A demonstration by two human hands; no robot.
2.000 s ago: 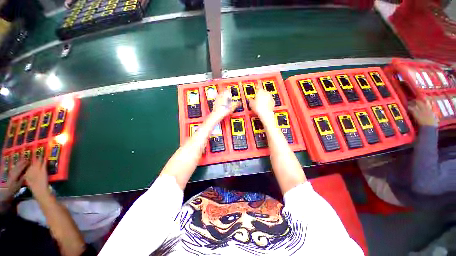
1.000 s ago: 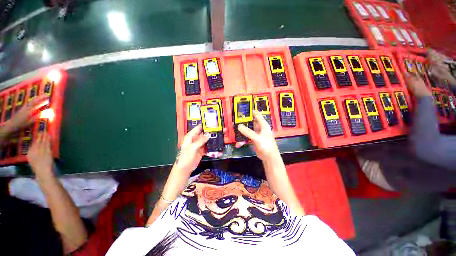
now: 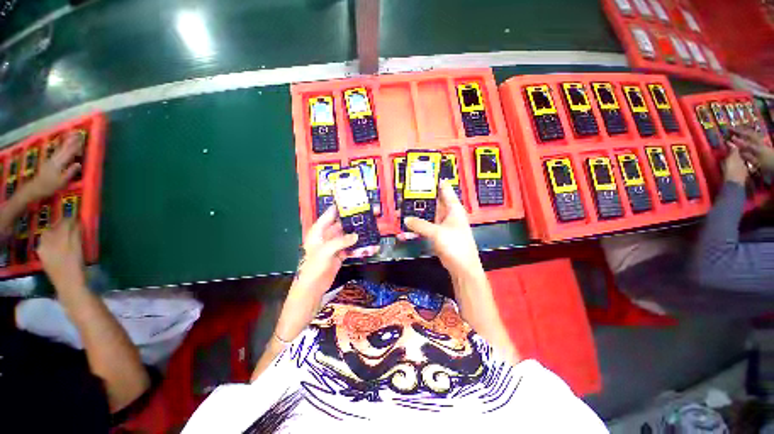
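My left hand (image 3: 324, 246) holds a black keypad phone with a yellow frame (image 3: 352, 203), its screen lit white, thumb on the lower keys. My right hand (image 3: 443, 230) holds a second keypad phone (image 3: 420, 182), upright, its screen also lit white, thumb low on the keys. Both are held over the near edge of a red phone tray (image 3: 297, 127). In its far row two slots (image 3: 416, 110) show plain red, with two lit phones to their left and a dark-screened one to their right. The near row is partly hidden behind the held phones.
A second red tray (image 3: 524, 161) of dark-screened phones stands to the right, with other red trays beyond. At far left, a person's hands (image 3: 61, 246) work over another tray. Another person's hands (image 3: 743, 153) are at far right. A red flat square (image 3: 543, 322) lies below the bench edge.
Two seconds ago my hands were at the far row; they drew two phones out towards me. Since one second ago, the right phone's screen has turned from dark to white.
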